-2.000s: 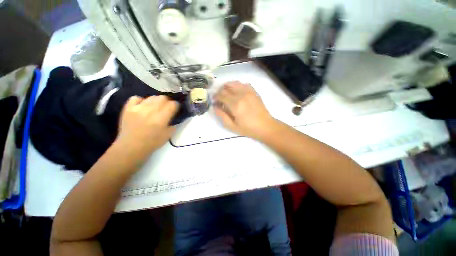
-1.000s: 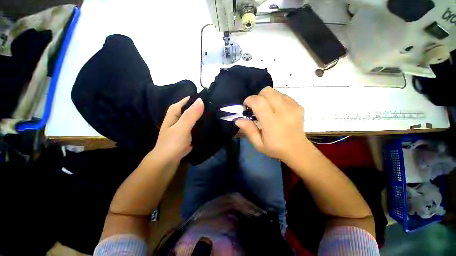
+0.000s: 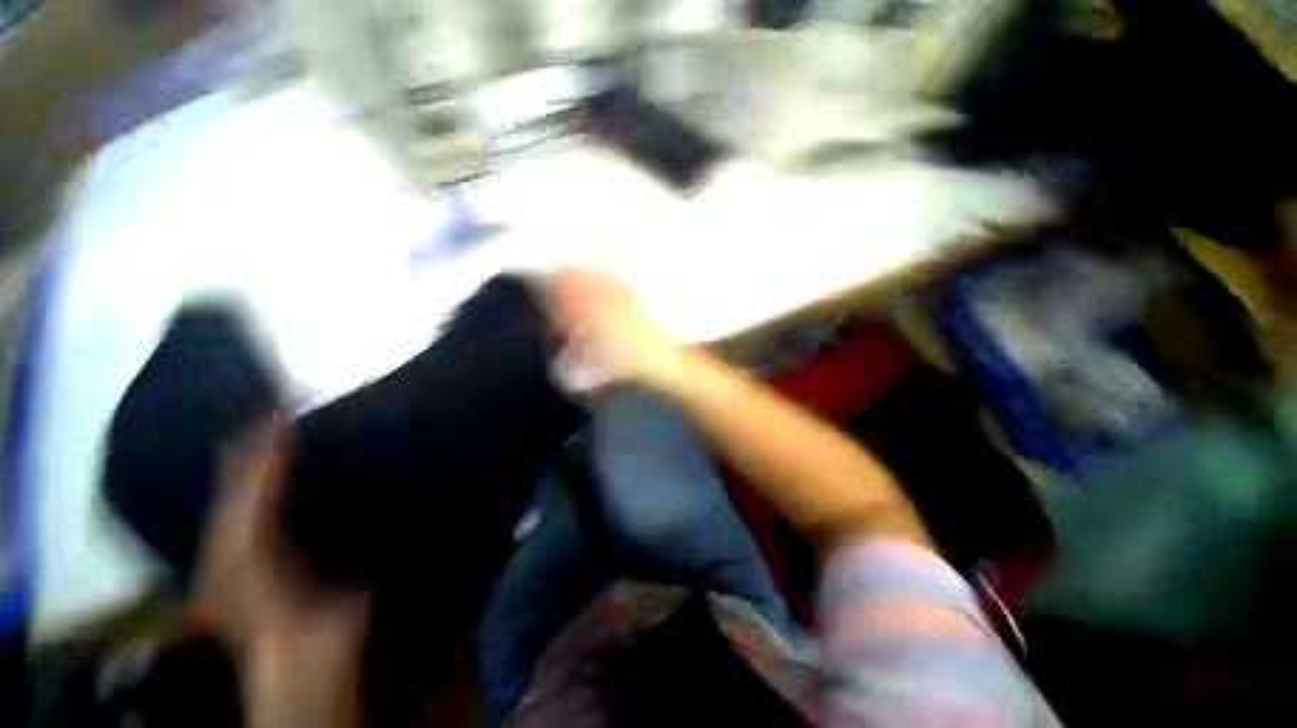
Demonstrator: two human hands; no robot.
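Note:
The frame is strongly blurred. A black cloth workpiece stretches between my hands over the table's front edge, with a rounded part at the far left. My left hand is on the cloth at the lower left, thumb up along it. My right hand grips the cloth's upper right end. A small pale shiny patch shows at my right palm; whether it is the metal snips cannot be told. The sewing machine is a pale blur above.
The white table reaches to the right. A dark flat rectangle lies beyond my right hand. A blue basket with pale contents is at the right, red material below the table, and dark cloth beside it.
The view has swung and blurred. The black cloth is now stretched out between my hands, my left hand lower and further left. The open metal snips seen earlier in my right hand no longer show clearly.

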